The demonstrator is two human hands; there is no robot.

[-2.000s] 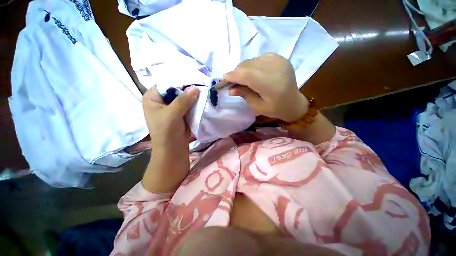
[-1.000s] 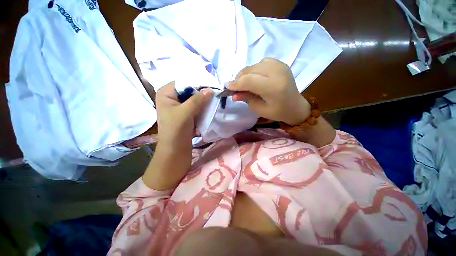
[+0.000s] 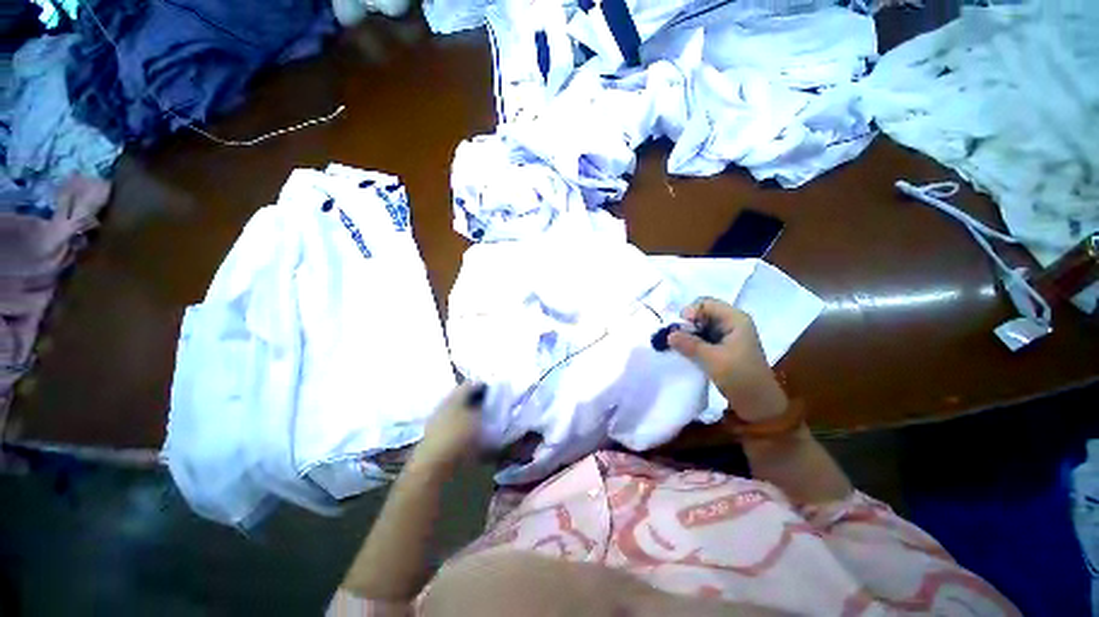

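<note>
A white shirt (image 3: pixel 566 350) lies bunched on the table in front of me, a thin dark line running across it. My right hand (image 3: pixel 721 350) pinches its right part beside a small dark patch (image 3: pixel 664 338). A small dark thing shows between the fingers; I cannot tell if it is the snips. My left hand (image 3: pixel 448 432) is blurred at the shirt's lower left edge, with a dark spot (image 3: pixel 476 395) at its fingertips; its grip is unclear. White shirts with dark lettering lie stacked (image 3: pixel 319 350) on the left.
Crumpled white garments (image 3: pixel 771 97) lie at the far side of the brown table (image 3: pixel 398 103). A black phone (image 3: pixel 747 234) lies beyond the shirt. A white cord (image 3: pixel 982 241) is at right. Dark cloth (image 3: pixel 205 54) is at far left, with a light string beside it.
The view has widened to the far side of the table. My hands have moved apart, the left to the shirt's lower left edge, the right to its right part. The shirt is spread wider between them.
</note>
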